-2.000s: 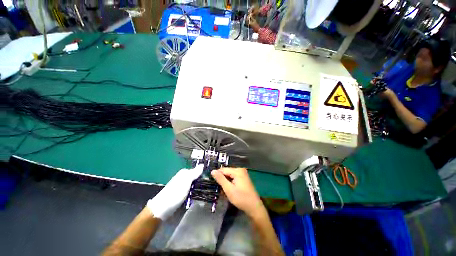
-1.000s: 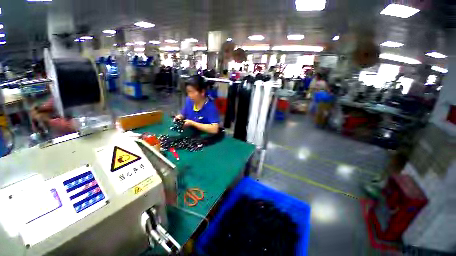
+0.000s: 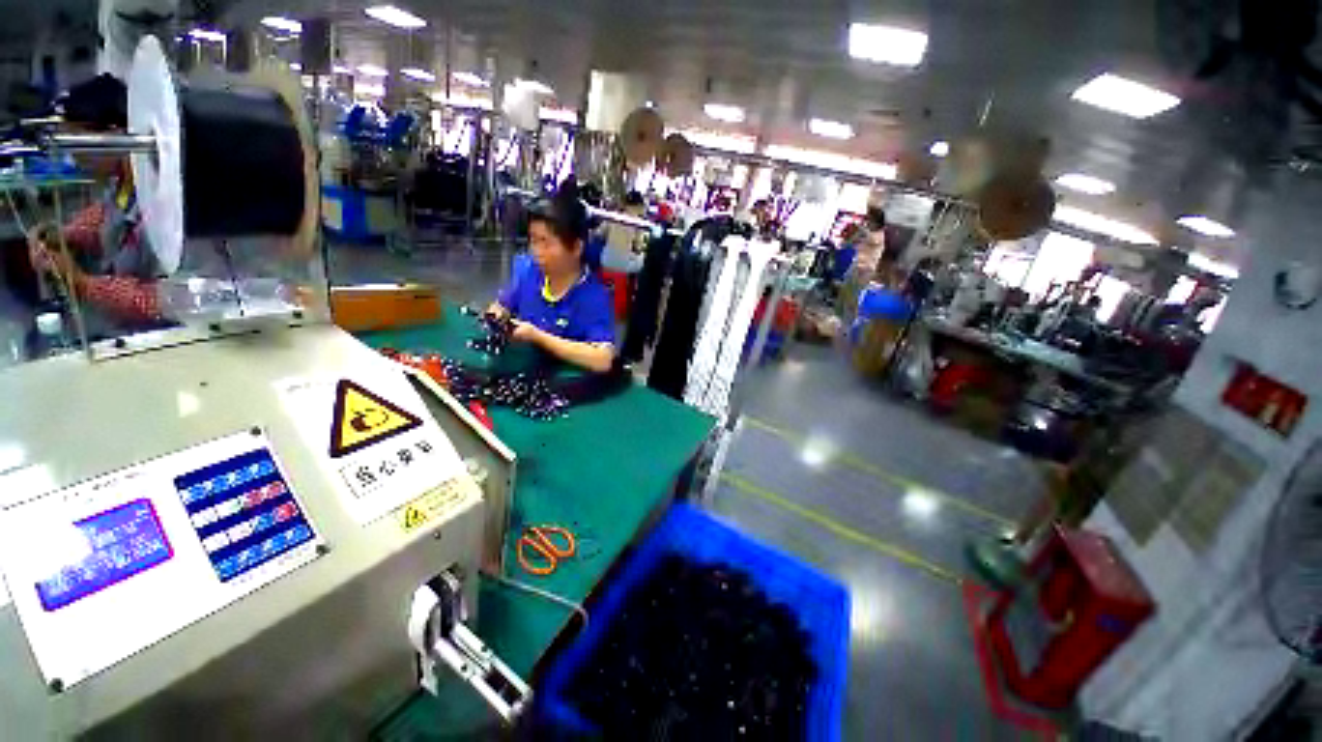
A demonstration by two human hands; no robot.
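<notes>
Neither of my hands is in the picture. Nearest in front of me is the cream cable winding and tying machine (image 3: pixel 290 609) at the left, with a lit blue screen (image 3: pixel 105 554), blue keys and a yellow warning triangle. Its silver slotted tying head (image 3: pixel 476 660) sticks out at the lower front. A large spool of black twist tie wire (image 3: pixel 239 163) stands above the machine. The blue finished coils bin (image 3: pixel 837 638) at the bottom centre is full of black coils (image 3: pixel 696 645). The winding head is out of view.
Orange-handled scissors (image 3: pixel 547 547) lie on the green bench (image 3: pixel 638 449) beside the tying head. A person in blue (image 3: pixel 573 312) sits across the bench, holding black cables. Racks of hanging black and white cables (image 3: pixel 703 319) stand behind. A red box (image 3: pixel 1080 616) is on the floor at right.
Since two seconds ago my view has swung right, and my hands, the winding rods and the coil have left the picture. Over the last second the view has shifted slightly and sharpened.
</notes>
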